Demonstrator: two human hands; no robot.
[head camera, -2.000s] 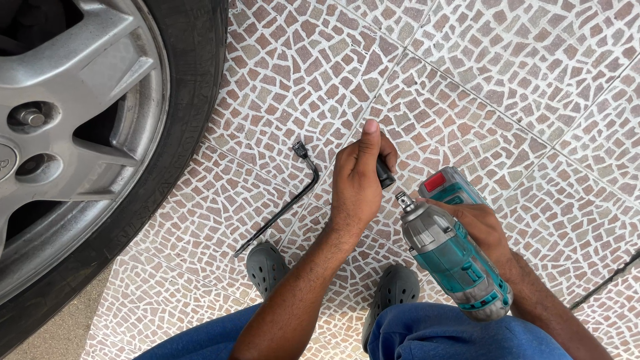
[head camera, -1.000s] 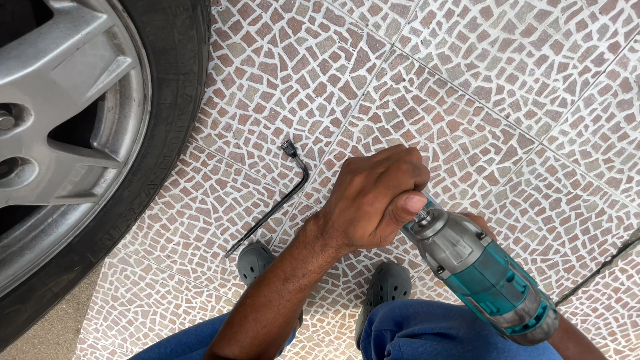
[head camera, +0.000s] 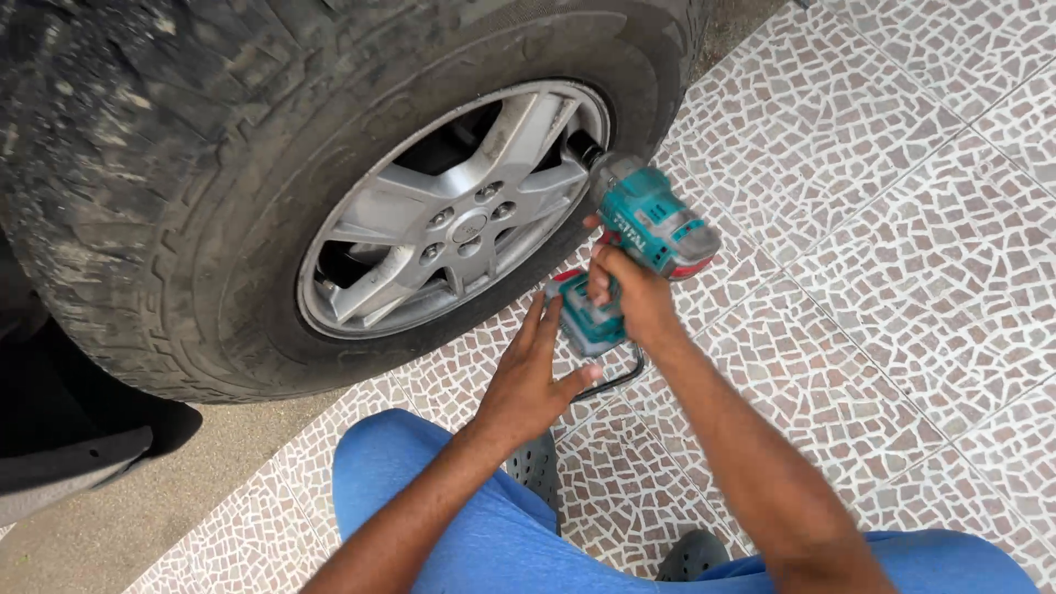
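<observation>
My right hand (head camera: 631, 289) grips the handle of a teal and grey cordless impact wrench (head camera: 652, 214). A black socket (head camera: 584, 148) sits on its nose, at the outer part of the alloy wheel rim (head camera: 470, 206), near a spoke. Whether it touches the rim cannot be told. Beside the tool's battery (head camera: 590, 318), my left hand (head camera: 528, 375) is spread, its fingertips close to the battery's left side; contact is unclear. Several lug nuts (head camera: 441, 218) show around the hub cap. Partly hidden behind the battery, a bent black lug wrench (head camera: 619, 381) lies on the tiles.
A large muddy tire (head camera: 223, 223) surrounds the rim and fills the upper left. Dark car bodywork (head camera: 78, 462) is at the lower left. Mosaic-patterned floor tiles (head camera: 891, 272) extend to the right. My clog shoes (head camera: 535, 470) stand below my hands.
The view has swung left toward the wheel. My left hand has left the wrench's nose and opened. The impact wrench, with the black socket on it, has moved up to the wheel in my right hand.
</observation>
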